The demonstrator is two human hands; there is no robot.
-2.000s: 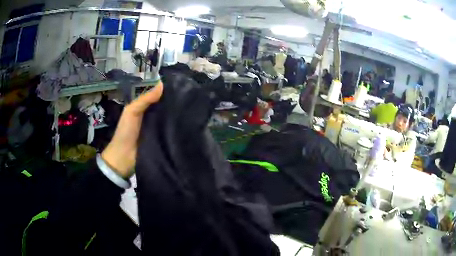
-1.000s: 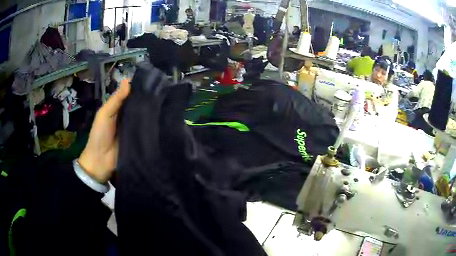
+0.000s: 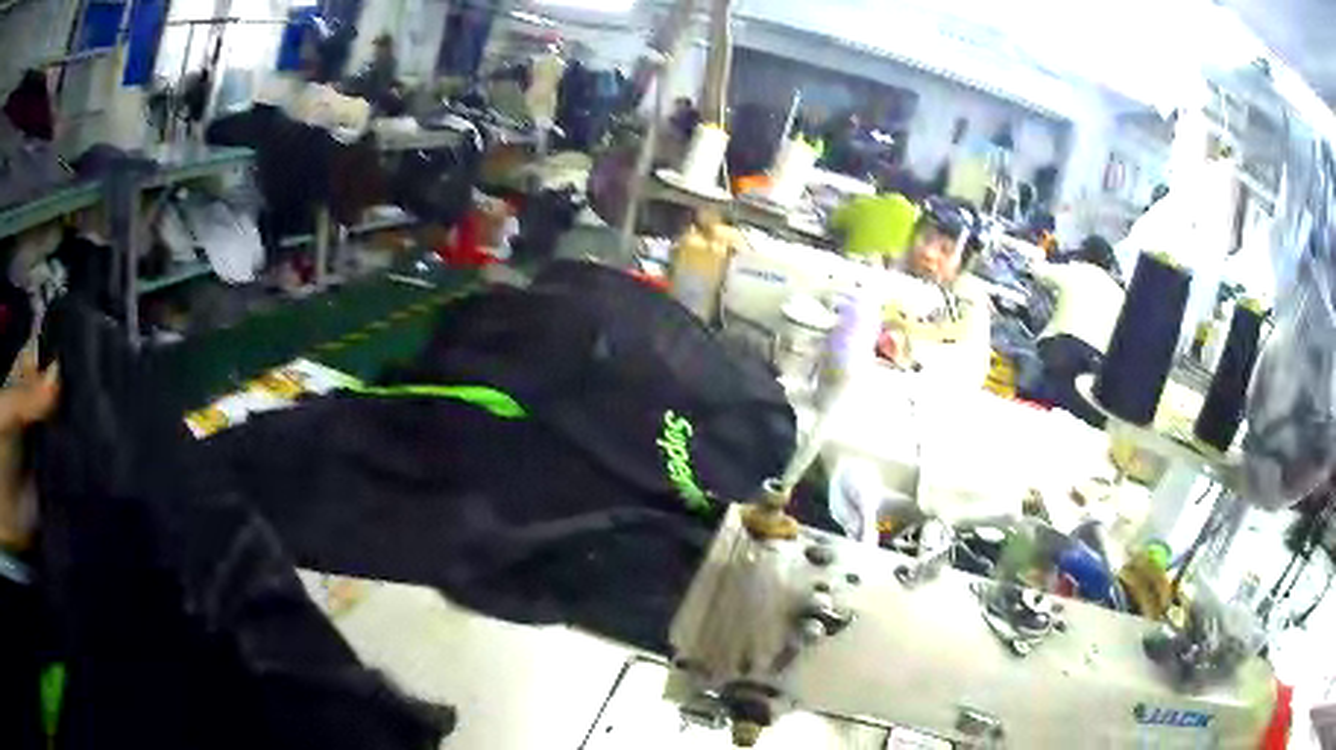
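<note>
My left hand (image 3: pixel 21 440) is at the far left edge, partly cut off, its fingers closed on a black cloth piece (image 3: pixel 161 542) that hangs down at the left. My right hand is not visible. A black garment body (image 3: pixel 557 484) lies heaped left of the machine, with a green strip (image 3: pixel 454 394) and green lettering (image 3: pixel 681 462). The cream sewing machine (image 3: pixel 938 652) stands at the lower right, a brass knob (image 3: pixel 769 510) on its head. The needle area is hidden.
A white table top (image 3: pixel 440 645) shows below the garment. Dark thread cones (image 3: pixel 1146 344) stand at the right. Small clutter (image 3: pixel 1084 572) lies behind the machine arm. A lavender bottle (image 3: pixel 850 344) stands on another table, near a seated person (image 3: pixel 938 271). Green floor (image 3: pixel 220 352) shows at the left.
The view has swung right, so my left hand and the held cloth have shifted to the left edge. More of the garment body, the machine arm and the dark cones shows.
</note>
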